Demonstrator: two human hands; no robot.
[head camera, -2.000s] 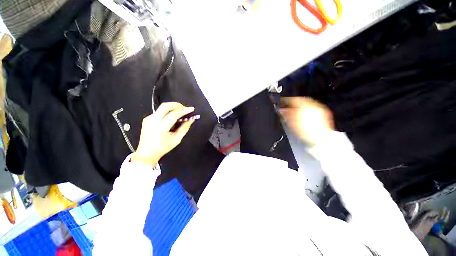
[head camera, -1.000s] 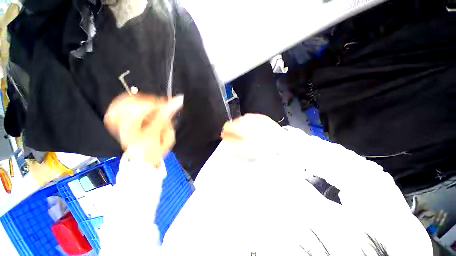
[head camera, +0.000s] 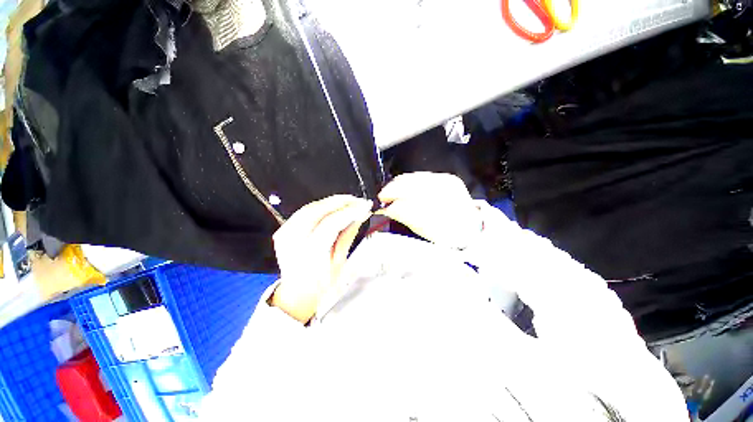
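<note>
The black garment body (head camera: 190, 165) hangs over the table's edge toward my lap, with white contrast stitching and two shiny studs. A long strip with a pale line, likely the zipper (head camera: 330, 95), runs down its right side to my fingers. My left hand (head camera: 318, 247) pinches the garment's lower edge at the strip's end. My right hand (head camera: 429, 206) pinches the same edge just beside it, with the fingertips nearly touching. What lies between the fingertips is too small to tell. A grey checked panel (head camera: 235, 21) shows at the top.
Red and yellow scissors (head camera: 541, 18) lie on the white table (head camera: 429, 70). Dark cloth (head camera: 636, 181) lies at right. A blue crate (head camera: 177, 330) stands below left, with a red container (head camera: 87, 386) beside its divider. Cardboard with yellow tape (head camera: 70, 268) is at left.
My right hand has come in from the right to the garment edge. My left hand has moved right and down to meet it. The garment has been pulled toward my lap, its edge now straighter.
</note>
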